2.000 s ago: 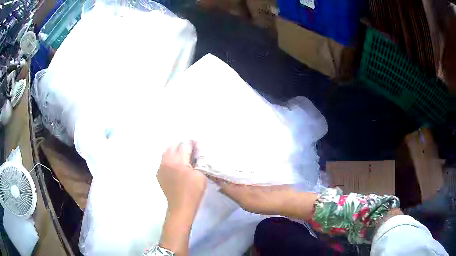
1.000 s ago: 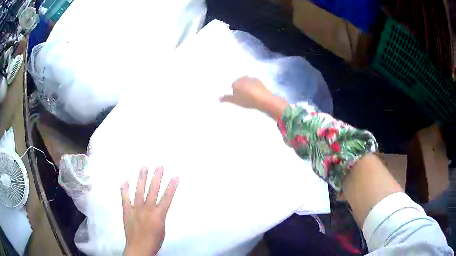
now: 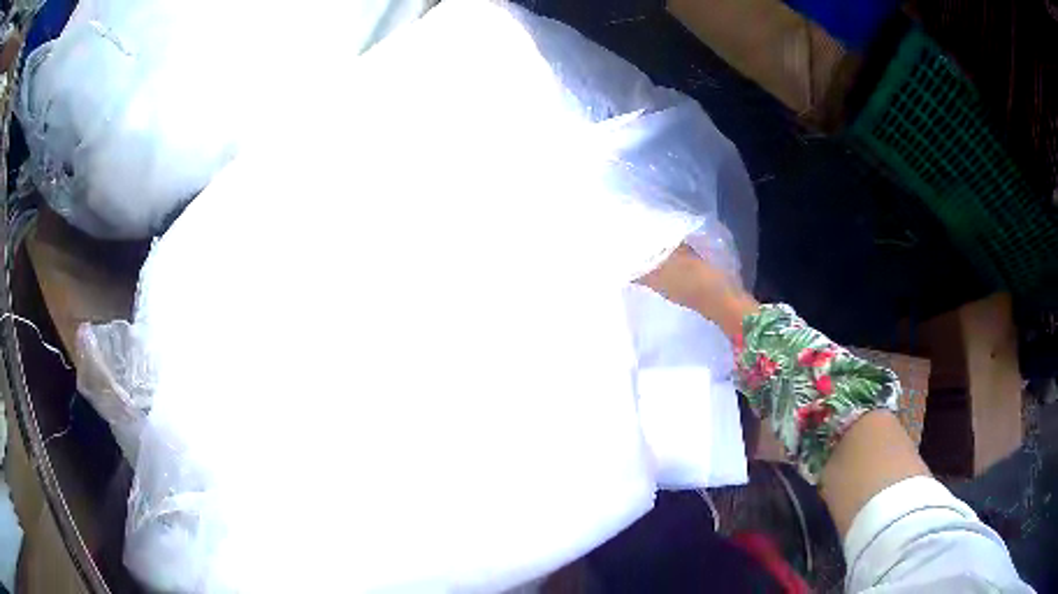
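Observation:
A large, overexposed white sheet stack [image 3: 406,313] fills the middle of the view. Its surface detail is washed out. My right hand [image 3: 682,276] is at the stack's right edge, with the fingers hidden under a raised sheet edge, so the grip cannot be told. A floral sleeve guard [image 3: 812,383] covers my right forearm. A clear plastic bag [image 3: 696,151] lies crinkled around the stack's right side. A small white folded piece [image 3: 675,426] lies at the stack's lower right edge. My left hand is not in view.
A second full clear bag [image 3: 116,139] stands at the upper left. The curved bench edge [image 3: 35,435] runs down the left. A green slotted crate [image 3: 957,151], a brown carton [image 3: 754,52] and a blue crate [image 3: 845,14] are at the upper right. Another carton [image 3: 988,377] stands at the right.
My left hand, earlier flat on the stack, has left the view. My right hand has moved from on top of the sheets to under an edge at the right. The view has shifted, and the fan is out of sight.

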